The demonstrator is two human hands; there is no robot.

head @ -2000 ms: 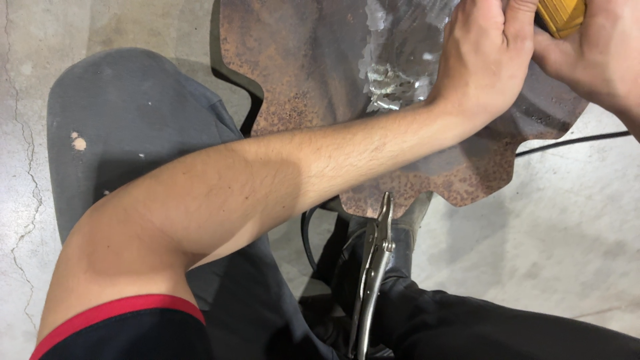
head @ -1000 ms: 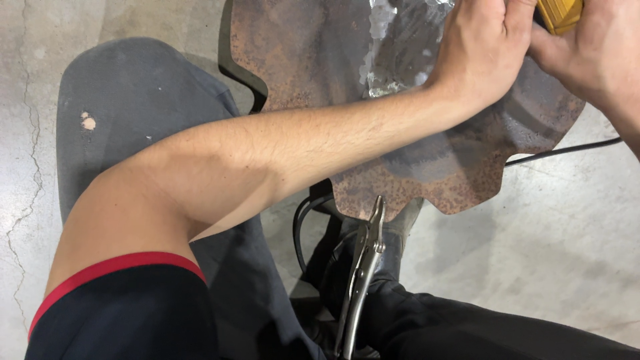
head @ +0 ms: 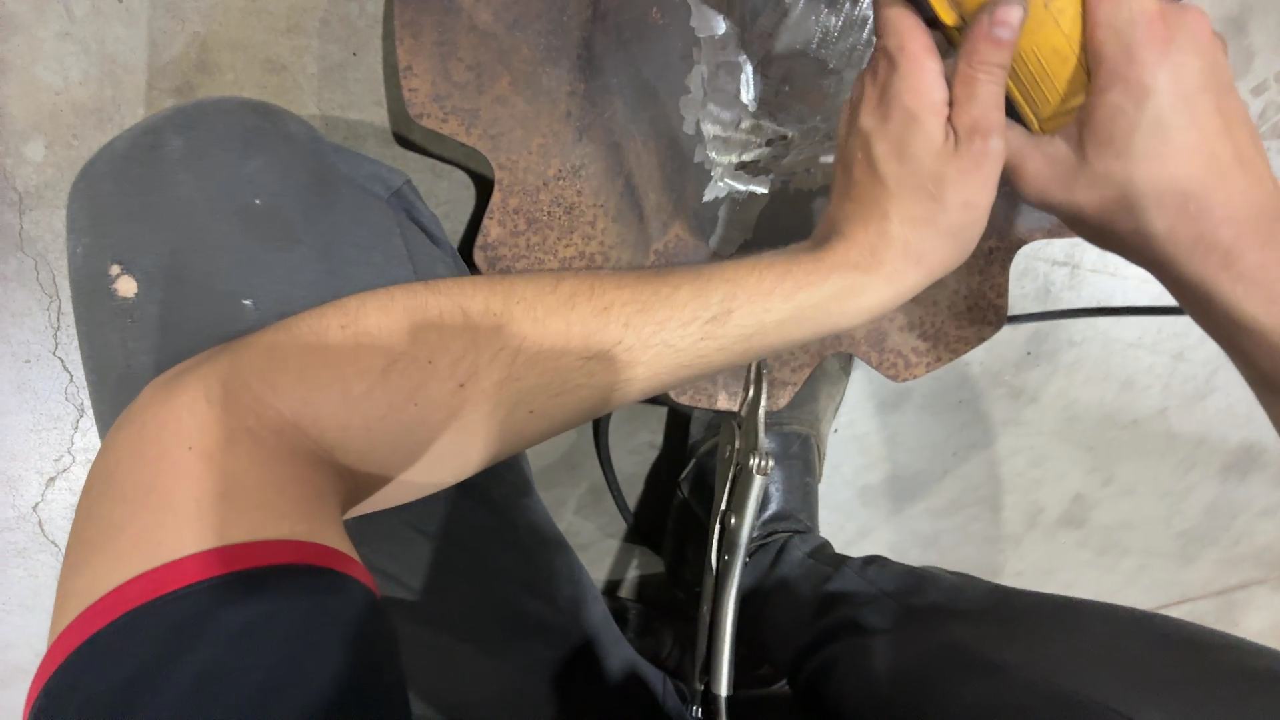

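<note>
My left hand [head: 915, 160] is on a yellow and black power tool [head: 1048, 65] at the upper right, its thumb along the casing. From the other side my right hand [head: 1150, 140] grips the same tool; the tool's working end and some fingertips are hidden or out of view. Below them lies a rusty, scallop-edged metal disc [head: 560, 190], with a bright, bare-metal patch [head: 745, 130] on its face left of my left hand. Locking pliers [head: 735, 520] are at the disc's near edge, their jaws against the rim and their handles toward me.
My bent knee [head: 240, 220] in grey trousers is left of the disc. A black boot [head: 790, 480] is just under its near edge, beside the pliers. One black cable [head: 1095, 314] runs on the concrete floor [head: 1060, 480] at right; another black cord [head: 608, 470] curves near the boot.
Both hands and the yellow tool appear slightly lower and further left in view, still held together. The view has shifted a little.
</note>
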